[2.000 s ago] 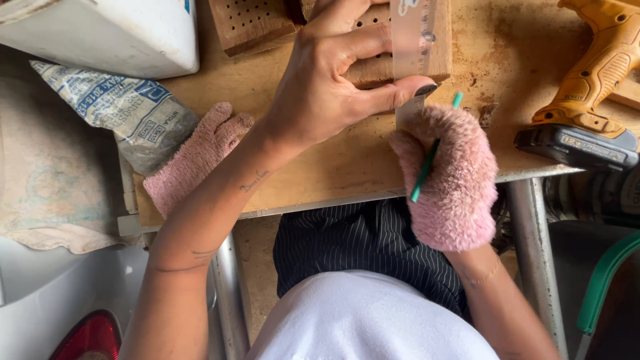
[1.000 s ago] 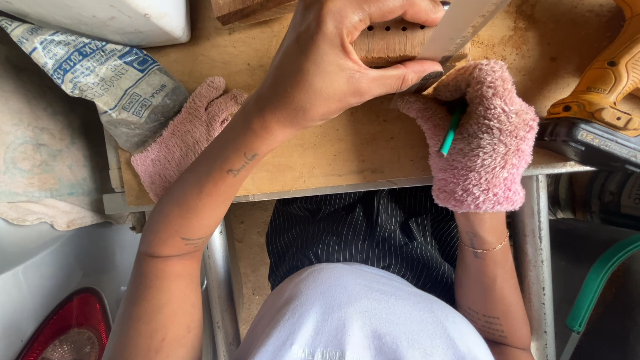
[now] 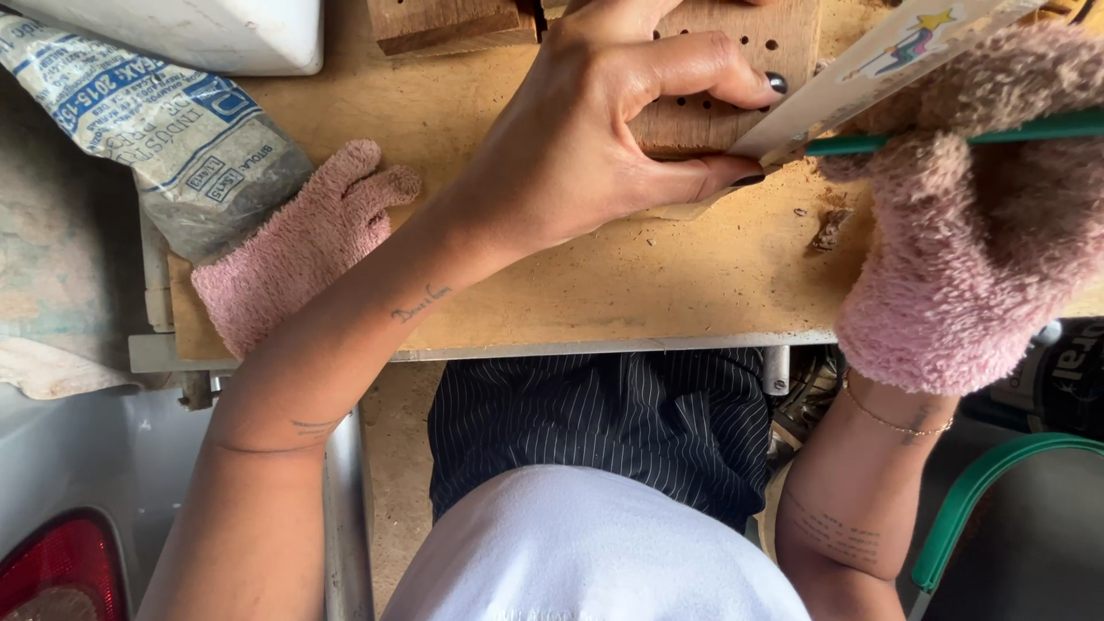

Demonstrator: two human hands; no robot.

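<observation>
My bare left hand [image 3: 630,112] pinches the end of a translucent ruler [image 3: 862,73] with a unicorn sticker, against a drilled wooden block [image 3: 690,121]. The block has rows of small dark holes, and the ruler lies slanted at its right edge. My right hand [image 3: 966,190], in a fuzzy pink glove stained brown, grips a green pencil [image 3: 849,145]. The pencil's tip meets the ruler's edge near my left thumb. The ruler's far end leaves the view at the top.
A second fuzzy pink glove [image 3: 293,241] lies on the plywood bench top [image 3: 535,302] beside a printed plastic bag [image 3: 198,129]. Another wooden block [image 3: 457,26] and a white container [image 3: 250,30] stand at the back. Wood crumbs [image 3: 832,228] lie near my right glove.
The ruler has gone from upright in view, across the block, to a slant at its right edge. The green pencil has turned from steep to nearly level, its tip now at the ruler.
</observation>
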